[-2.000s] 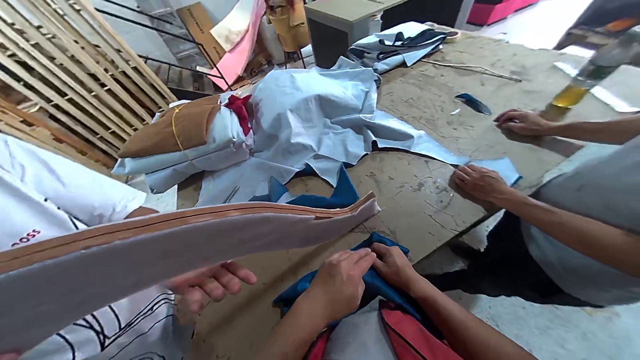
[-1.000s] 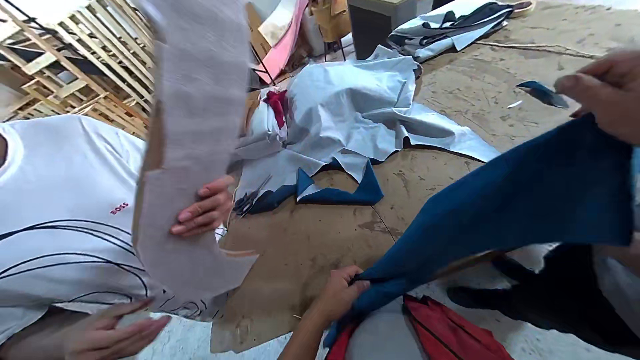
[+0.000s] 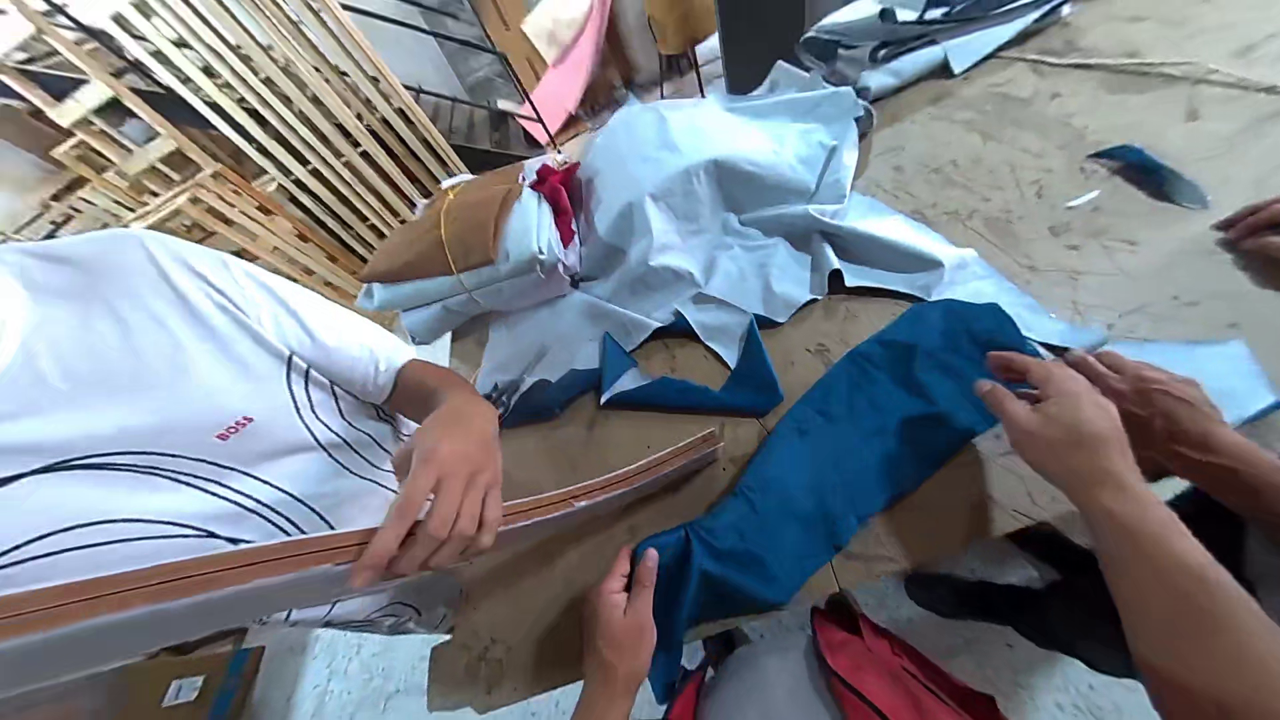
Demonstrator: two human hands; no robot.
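A curved strip of blue fabric or leather (image 3: pixel 830 470) stretches over the near edge of the table. At its lower left end, my left hand (image 3: pixel 622 620) grips it between thumb and fingers. My right hand (image 3: pixel 1070 425) is at its upper right end, fingers bent at the edge; whether they pinch it cannot be told. Another person's hand (image 3: pixel 1165 410) is right beside my right hand, partly behind it. A smaller blue offcut with pale backing (image 3: pixel 700 395) lies beyond the strip, next to a large crumpled pale grey-blue sheet (image 3: pixel 720 200).
At left a person in a white shirt holds a long curved padded piece (image 3: pixel 600 495) with a hand on its edge. A tied brown and pale bundle (image 3: pixel 460 240), scissors (image 3: pixel 505 395), and a small dark blue scrap (image 3: pixel 1150 175) lie on the covered table (image 3: pixel 960 150). Wooden slatted frames (image 3: pixel 290 100) stand behind.
The blue strip, bunched near me two seconds ago, is spread out. My right hand has come down with its end from the raised position. The person at left has lowered the curved piece.
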